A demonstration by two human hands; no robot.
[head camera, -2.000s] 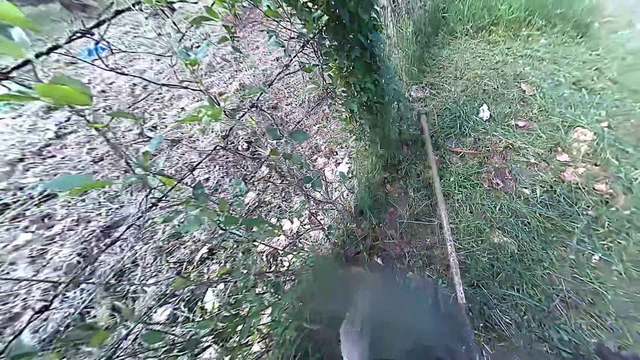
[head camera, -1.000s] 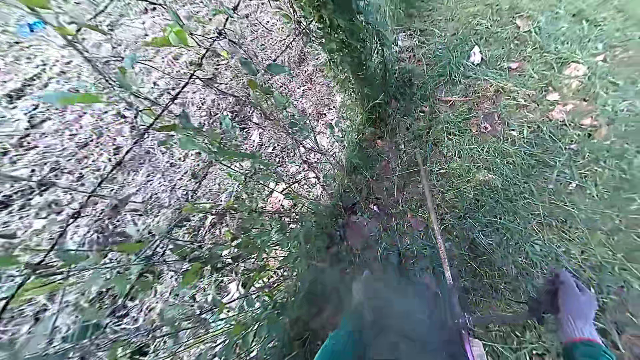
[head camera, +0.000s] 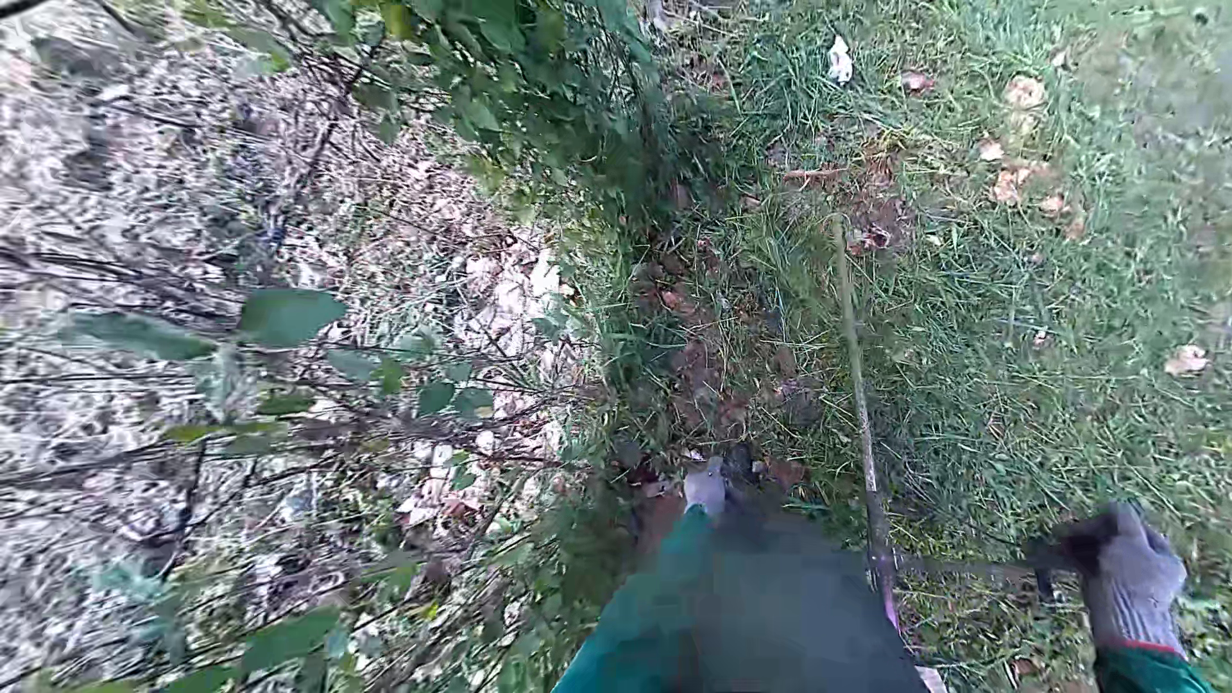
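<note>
My left hand [head camera: 705, 486], in a pale glove below a green sleeve, reaches down to the soil beside the hedge base. A small dark thing lies against its fingers; whether it is held cannot be told. My right hand [head camera: 1136, 573], in a grey glove with a dark palm and a red cuff edge, is closed around the end of a dark, thin handle [head camera: 982, 568]. This handle runs left towards a long wooden stick [head camera: 857, 385] over the grass. Blur hides what is at its far end. A dark blurred shape, seemingly my clothing, covers the bottom middle.
A leafy hedge [head camera: 549, 87] stands at the top middle. Thin leafy branches [head camera: 289, 318] spread across the left, over ground with dry litter. Grass [head camera: 1059, 385] covers the right side, with brown leaves [head camera: 1011, 183] and a white scrap [head camera: 839, 60] on it.
My right hand, not seen two seconds ago, shows one second ago and now at the lower right. My left hand is now plainer beside the hedge base. The view has shifted.
</note>
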